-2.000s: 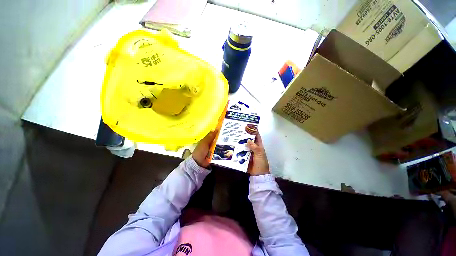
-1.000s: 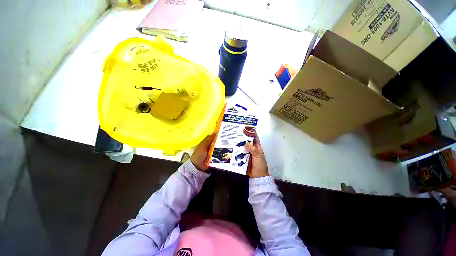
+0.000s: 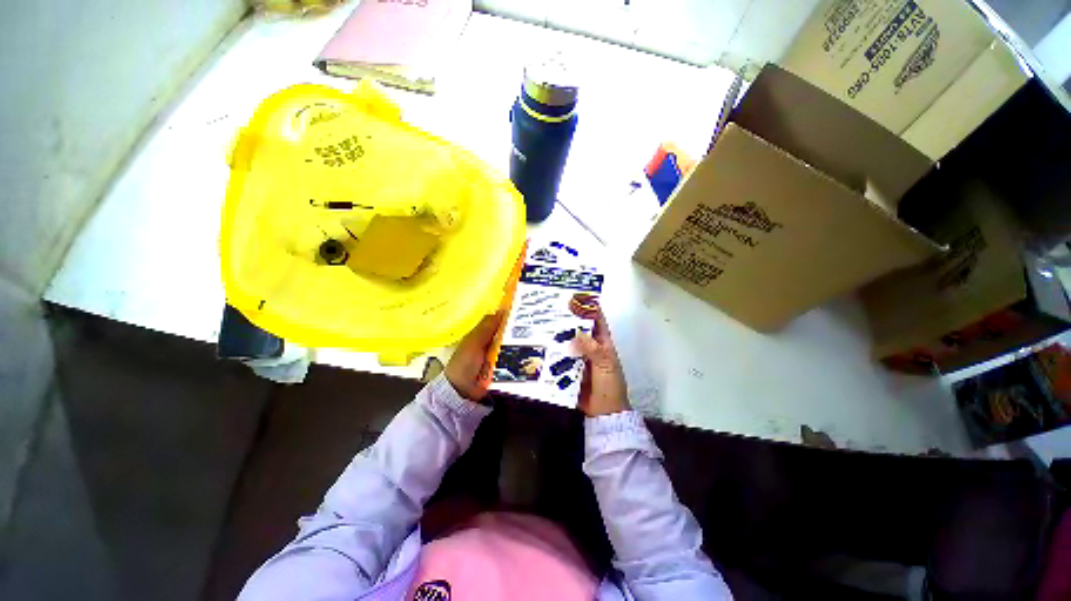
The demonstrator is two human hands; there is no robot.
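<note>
A retail box (image 3: 549,323) with a white printed back and an orange side is held upright at the bench's front edge, its back facing me. My left hand (image 3: 472,356) holds it along the orange left side, with the fingers partly hidden by the box. My right hand (image 3: 603,367) grips its right edge, with the thumb on the white back. The top of the box lies near the foot of the dark bottle.
A yellow plastic bag (image 3: 374,223) is left of the box, with a dark slab (image 3: 249,336) under its edge. A dark bottle (image 3: 541,147), an orange-blue item (image 3: 666,173) and a pink notebook (image 3: 393,41) stand behind. An open carton (image 3: 752,241) and another retail box (image 3: 1019,397) are right.
The view has shifted slightly. The retail box stays in both my hands in nearly the same pose. The other person's hand at the far right has gone from the other retail box.
</note>
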